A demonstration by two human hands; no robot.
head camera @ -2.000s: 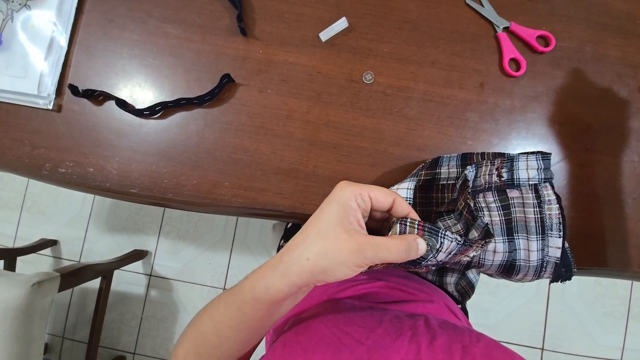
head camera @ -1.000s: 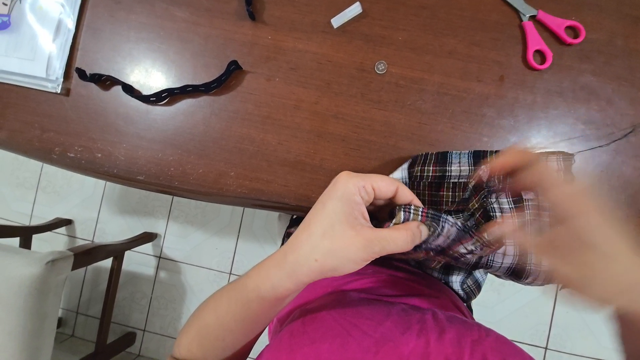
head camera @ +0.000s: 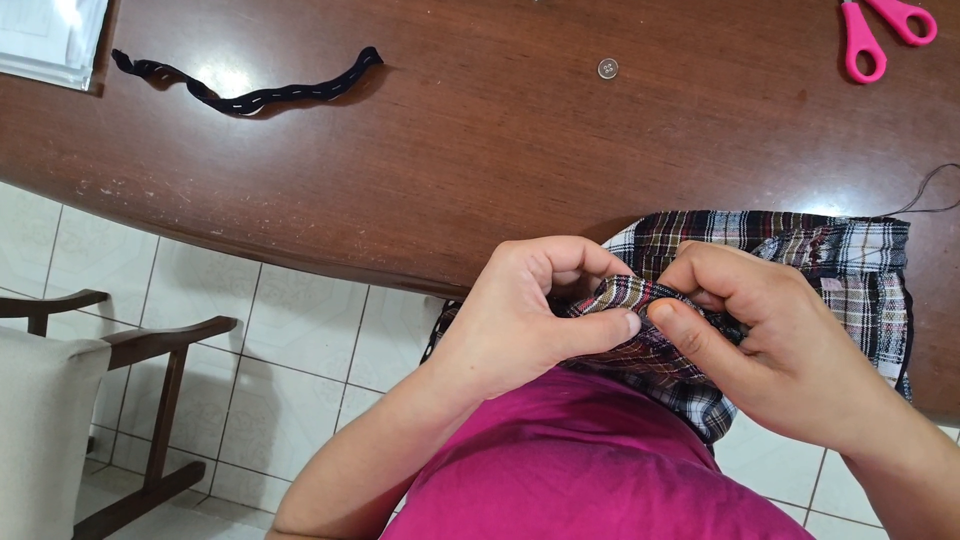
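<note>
A plaid woven garment (head camera: 862, 315) lies over the table's front edge and hangs down by my magenta shirt. My left hand (head camera: 555, 315) pinches a gathered fold of it between thumb and fingers. Close beside it, my right hand (head camera: 757, 322) grips the same fold, thumb and forefinger near the left thumb. Whether a needle is between the fingertips cannot be seen. Dark thread (head camera: 930, 191) trails on the table from the garment's upper right corner. A four-hole button (head camera: 607, 69) lies on the table beyond my hands.
Pink-handled scissors (head camera: 866, 52) lie at the top right of the wooden table (head camera: 450, 172). A black strip with white slits (head camera: 289, 94) rests at the left, near a clear plastic folder (head camera: 49, 45). A chair (head camera: 169, 337) with wooden arms stands at the lower left.
My right hand, out of view two seconds ago and blurred over the garment one second ago, is now at the fold beside my left hand. My left hand keeps its hold.
</note>
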